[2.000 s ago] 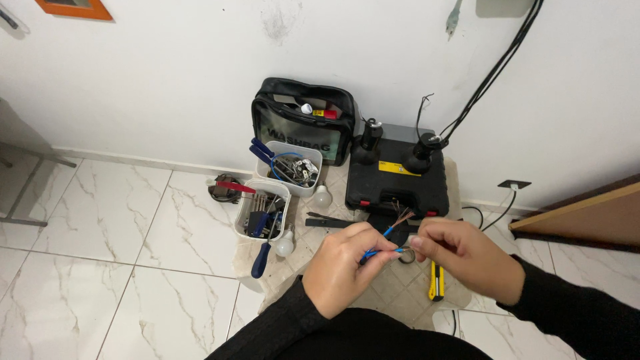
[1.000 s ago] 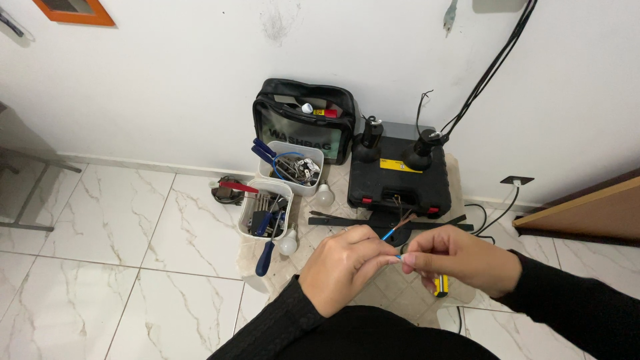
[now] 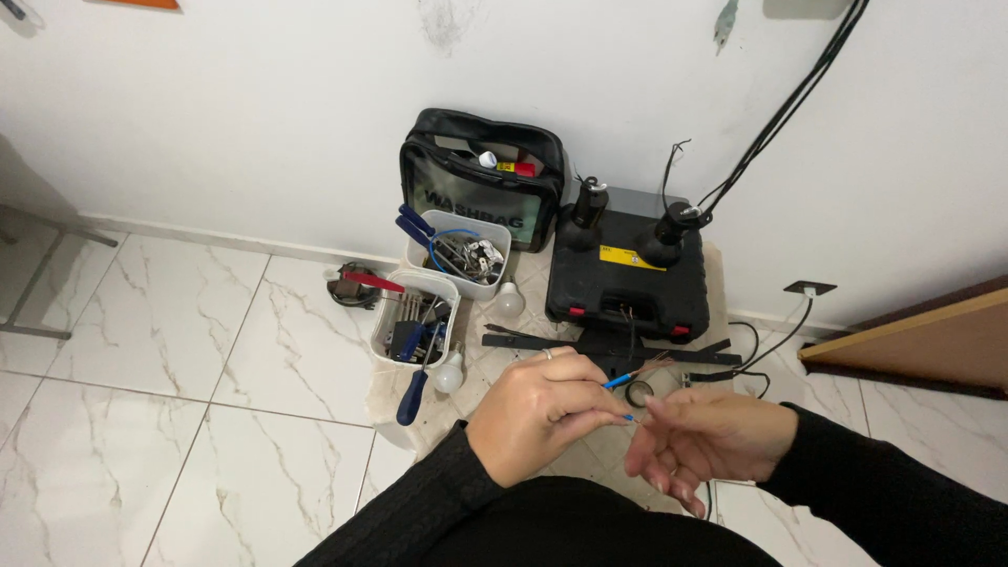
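Note:
My left hand [image 3: 551,405] is closed on a blue insulated wire [image 3: 618,380]. Bare copper strands [image 3: 655,362] fan out from one end of the wire, above my fingers. A second short blue end with a bit of bare copper pokes out at my left fingertips. Just to the right of that tip is my right hand [image 3: 701,445], palm turned up and fingers curled loosely apart, with nothing seen in it. A roll of dark tape [image 3: 639,393] lies beyond the gap between the hands. Behind it are a black metal bar fixture [image 3: 535,343] and its round base.
Two plastic tubs [image 3: 504,228] [image 3: 453,295] hold screwdrivers and hardware. Light bulbs [image 3: 509,301] lie beside them. A clear-fronted bag [image 3: 482,185] leans on the wall. Two black lamp sockets [image 3: 589,216] stand on a black tool case [image 3: 628,276]. Black cables hang at right, near a wall outlet [image 3: 809,288].
My right hand has let go of the wire's short end and turned palm up with its fingers spread. My left hand still holds the wire.

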